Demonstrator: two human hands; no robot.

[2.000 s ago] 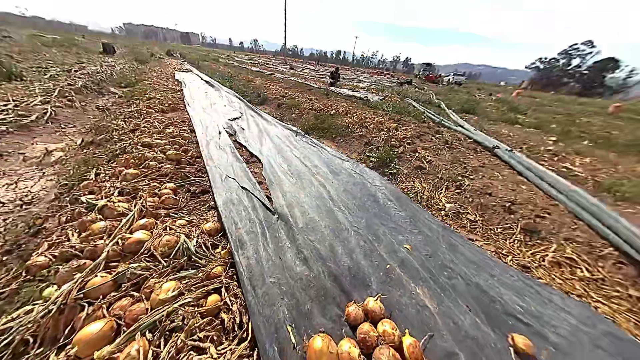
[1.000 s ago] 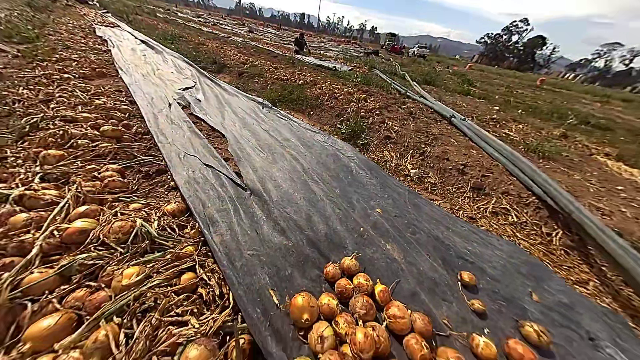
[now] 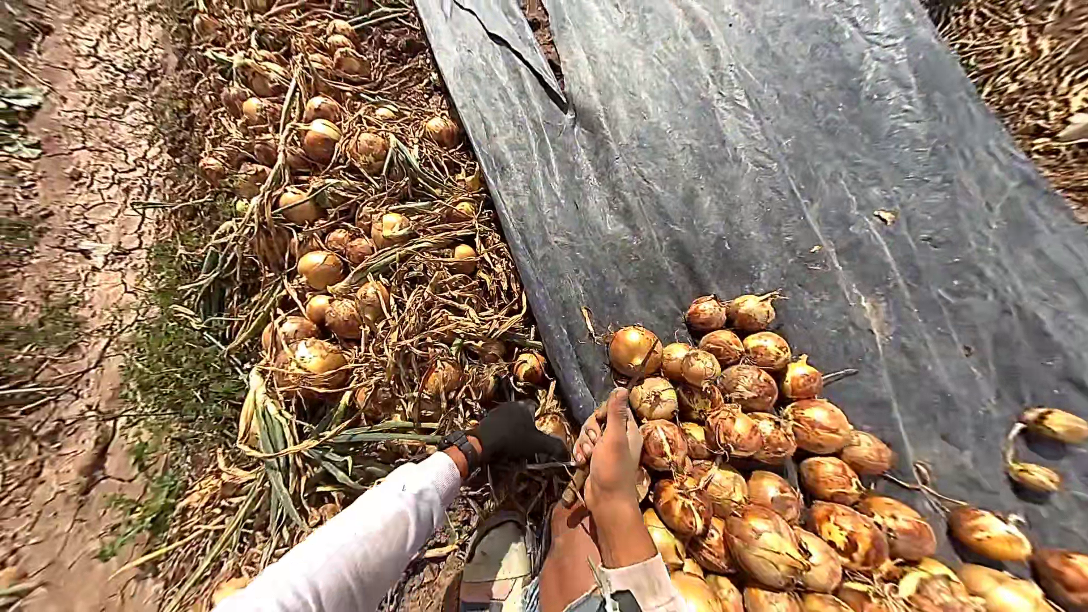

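Observation:
My left hand [image 3: 515, 433], in a black glove with a watch at the wrist, reaches down at the edge of the row of dried onion plants [image 3: 374, 280]. What its fingers touch is hidden. My bare right hand [image 3: 610, 442] is beside it, fingers curled around a thin, dark handle-like thing that I cannot make out well. Just right of that hand lies a heap of yellow onions [image 3: 748, 433], trimmed of most leaves, on a dark plastic sheet [image 3: 722, 187]. A few onions lie apart from the heap at the right.
Cracked bare soil [image 3: 89, 255] and low green weeds [image 3: 178, 365] run along the left. The sheet has a long tear [image 3: 544, 51] near the top. Dry straw-like leaves [image 3: 1028, 85] lie beyond its right edge. My shoe [image 3: 495, 561] is below, between row and sheet.
The view has tipped down from the field to the ground close by. Both my hands are now in sight; neither shows in the earlier frames.

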